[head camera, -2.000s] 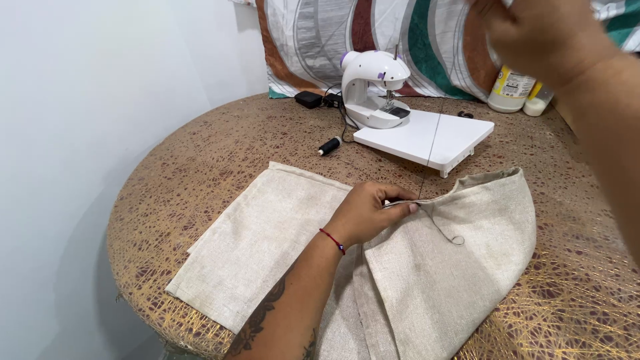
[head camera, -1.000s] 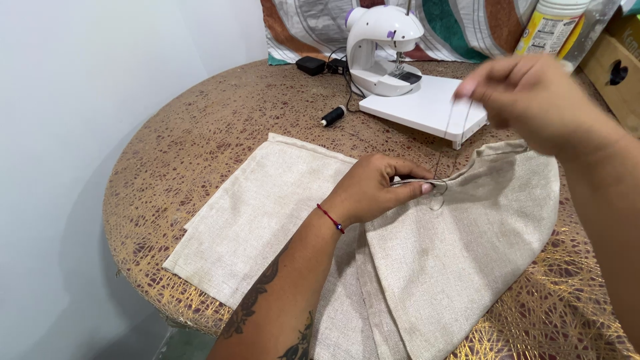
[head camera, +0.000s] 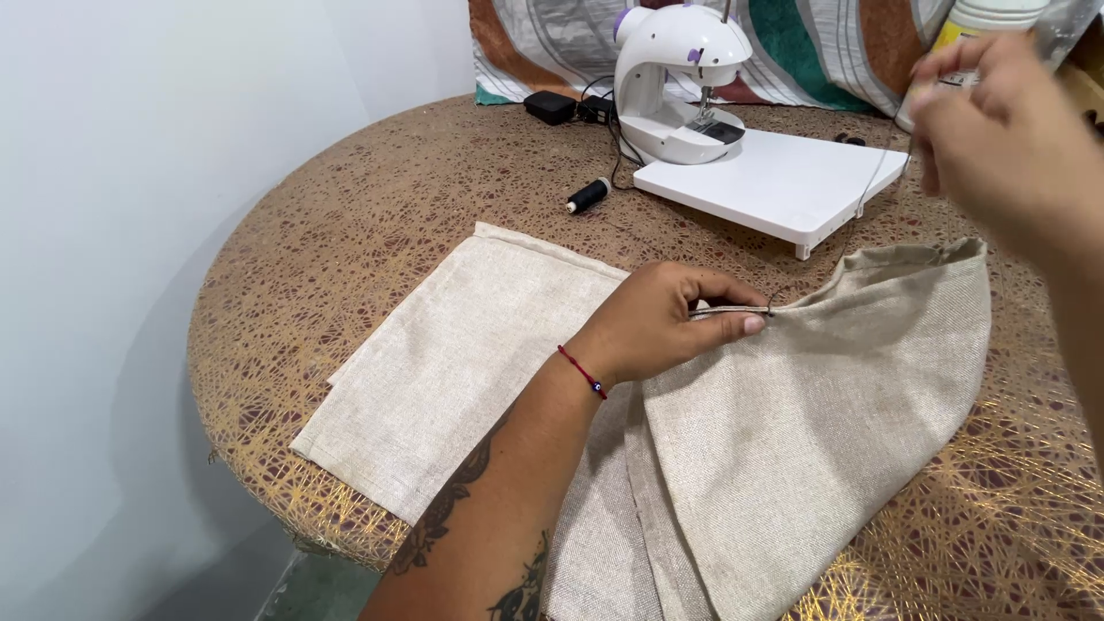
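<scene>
My left hand (head camera: 690, 323) pinches the folded top edge of a beige woven cloth (head camera: 811, 414) between thumb and fingers. A dark thread (head camera: 849, 237) runs from that edge, just beside my left fingertips, up toward my right hand (head camera: 975, 121). My right hand is raised at the upper right, blurred, with its fingers curled together; a needle cannot be made out in it. More of the beige cloth lies flat to the left, under my left forearm.
A white mini sewing machine (head camera: 681, 86) with a white extension table (head camera: 776, 185) stands at the back. Near it lie a black thread spool (head camera: 588, 197) and a black power adapter (head camera: 549, 107). A white container (head camera: 992, 17) is behind my right hand. The round table's edge (head camera: 203, 345) curves at left.
The thread loop that hung on the cloth near my left fingers has shrunk to a small curl at the edge. My right hand has moved about while my left keeps its pinch on the cloth.
</scene>
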